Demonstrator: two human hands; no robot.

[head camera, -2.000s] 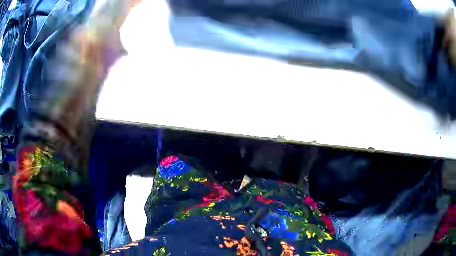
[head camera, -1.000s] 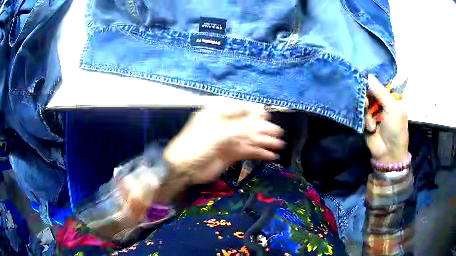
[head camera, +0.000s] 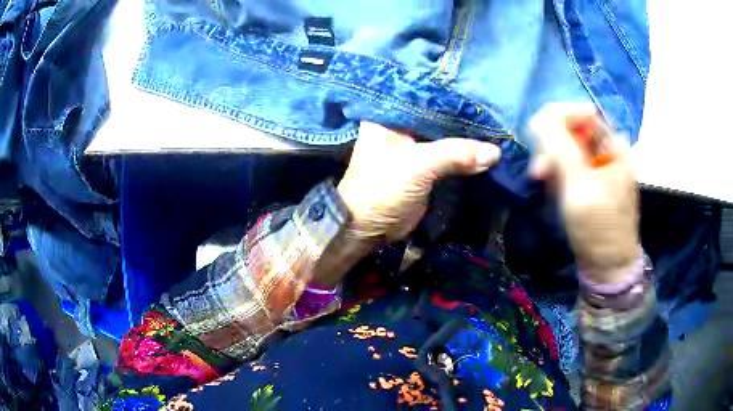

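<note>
A blue denim garment (head camera: 241, 80) lies over the white table, its collar towards me. Two small black labels (head camera: 314, 59) show at the inside neck. My left hand (head camera: 394, 177) is at the collar's lower edge, fingers under the cloth and thumb on top, gripping it. My right hand (head camera: 591, 181) is blurred, just right of the collar's right end. It holds the orange-red thread snips (head camera: 593, 140) in the palm; their blades are not visible. Whether its fingertips touch the cloth cannot be told.
More dark blue denim (head camera: 60, 112) hangs over the left end of the white table (head camera: 683, 120). A blue panel (head camera: 181, 233) is below the table edge. My floral-clad lap (head camera: 346, 353) is close under the table.
The garment came onto the table after the first frame. Since one second ago, my left hand has moved up and taken the collar edge. My right hand has let go of the collar corner and shifted left.
</note>
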